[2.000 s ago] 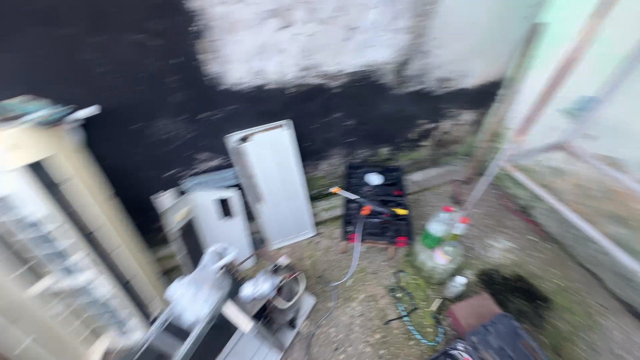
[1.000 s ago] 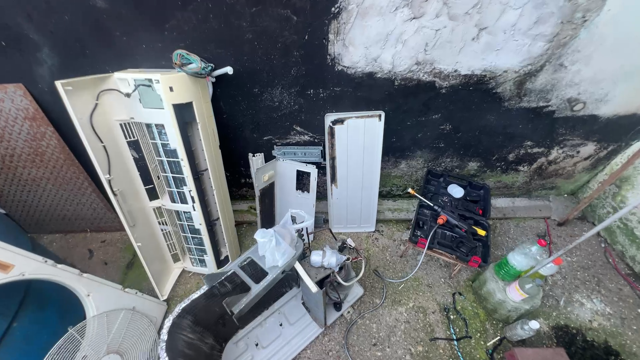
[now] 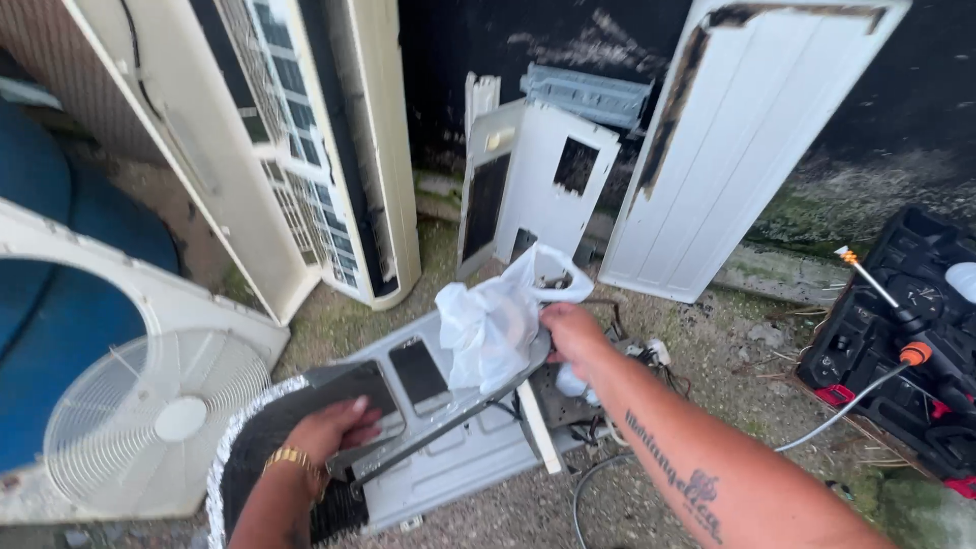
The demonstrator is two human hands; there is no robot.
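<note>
My left hand (image 3: 339, 431), with a gold watch at the wrist, is over the dark inner side of a metal air-conditioner casing (image 3: 267, 435), its fingers apart and slightly curled. My right hand (image 3: 572, 335) has its fingers closed around the right end of a grey metal frame (image 3: 450, 419), beside a white plastic bag (image 3: 488, 328) that lies on it. Part of the right fingers is hidden by the frame's end and the bag. Under the frame is a light grey metal base panel (image 3: 450, 465), with wires and small parts at its right.
At left stand a white fan grille (image 3: 180, 419) and an open indoor air-conditioner unit (image 3: 351, 152). White metal panels (image 3: 747, 152) lean on the dark wall. A black tool case (image 3: 854, 343) at right holds a spray lance (image 3: 877, 282), whose grey hose (image 3: 839, 415) crosses the ground.
Both hands have come into view, the right one onto the end of the metal frame. The view has moved in closer to the casing and the bag.
</note>
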